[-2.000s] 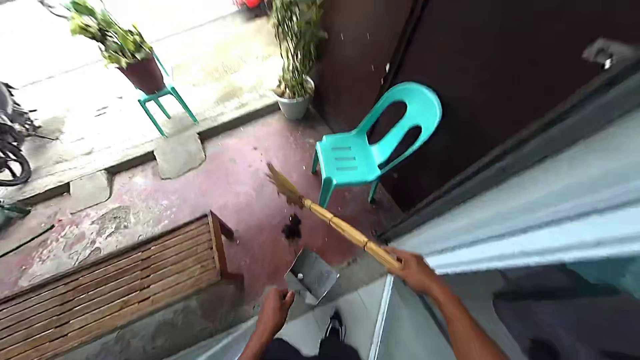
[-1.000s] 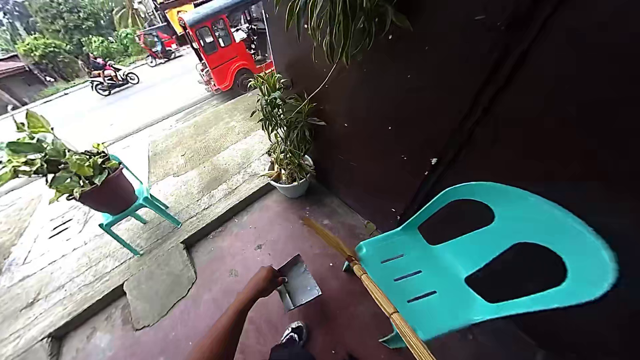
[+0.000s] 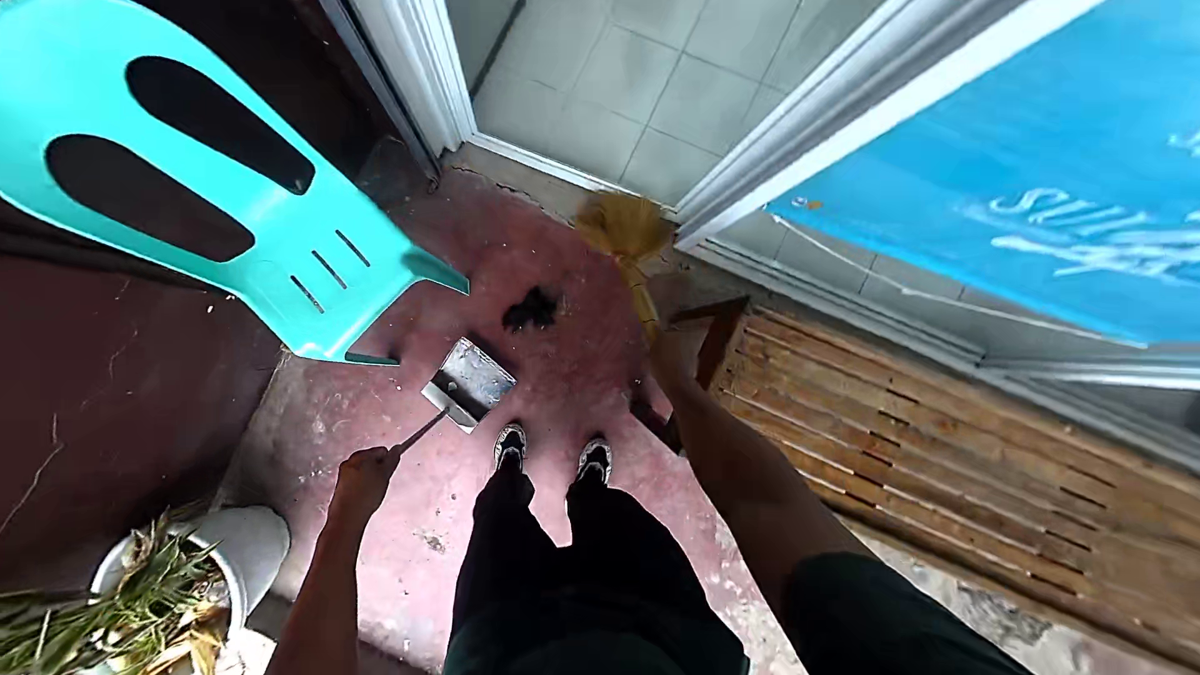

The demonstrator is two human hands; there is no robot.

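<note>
My left hand (image 3: 367, 473) grips the thin handle of a metal dustpan (image 3: 471, 382), whose pan is just above or on the red floor, left of my shoes. A small round bit lies in the pan. My right hand (image 3: 667, 354) is closed around the handle of a straw broom (image 3: 623, 225); its blurred bristles are by the door sill, and the hand partly hides the handle. A dark clump (image 3: 531, 309) lies on the floor between the dustpan and the broom.
A turquoise plastic chair (image 3: 328, 253) stands at upper left. A slatted wooden bench (image 3: 900, 450) is close to my right arm. Beyond the white door frame (image 3: 572, 171) is a tiled floor. A blue banner (image 3: 1012, 178) hangs at upper right; a potted plant (image 3: 169, 581) stands at lower left.
The view has turned strongly from the street side to the doorway and bench. The broom, beside the chair one second ago, is now by the door sill near the bench.
</note>
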